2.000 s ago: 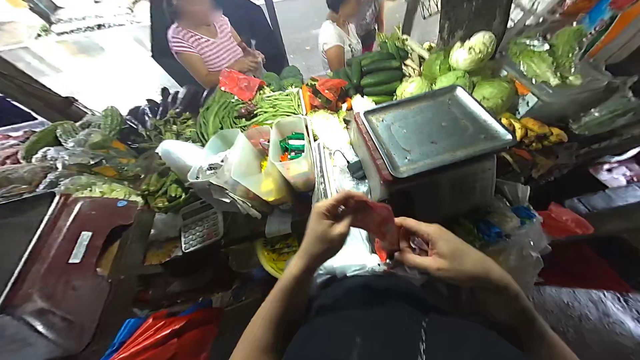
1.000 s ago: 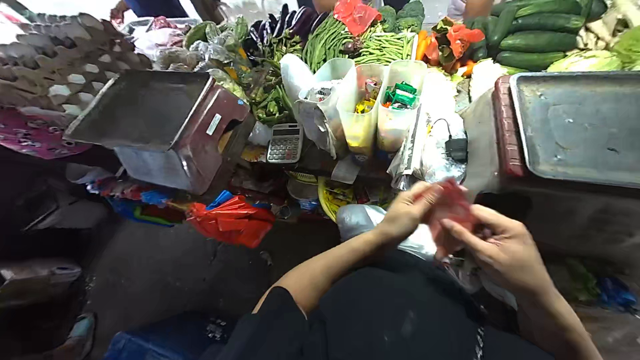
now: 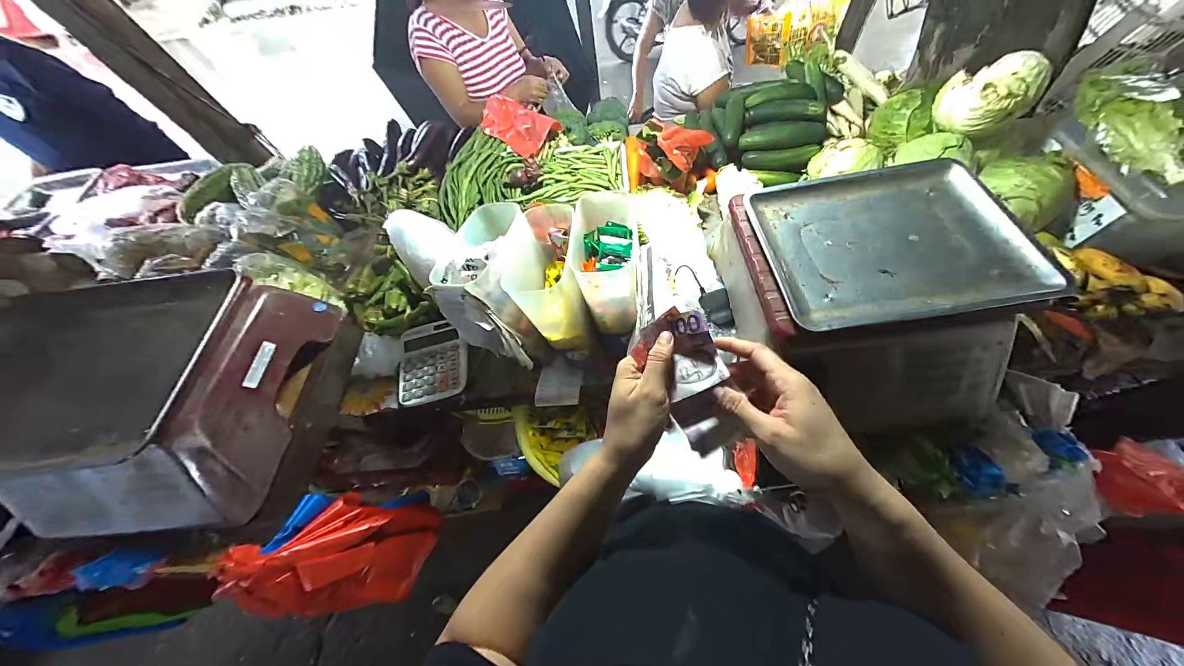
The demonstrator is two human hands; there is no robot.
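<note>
Folded banknotes (image 3: 696,363), purple with some red at the left, are held in front of my body. My left hand (image 3: 640,400) pinches their left side with the thumb on top. The fingers of my right hand (image 3: 782,412) touch the right side of the notes, where another note hangs blurred below. Just beyond the hands are a black plug-like adapter (image 3: 716,307) with a cord and plastic containers holding small packets (image 3: 609,246). White plastic bags (image 3: 680,474) lie below my hands.
A weighing scale with a metal tray (image 3: 902,242) stands at the right, another scale (image 3: 213,398) at the left, near a calculator (image 3: 433,366). Red plastic bags (image 3: 333,555) hang at lower left. Green beans (image 3: 578,174), cucumbers (image 3: 782,125) and cabbages (image 3: 994,92) lie beyond; people stand behind them.
The view swung left, then back. Two seconds ago my hands held a reddish folded thing; now purple notes show between them, fanned apart.
</note>
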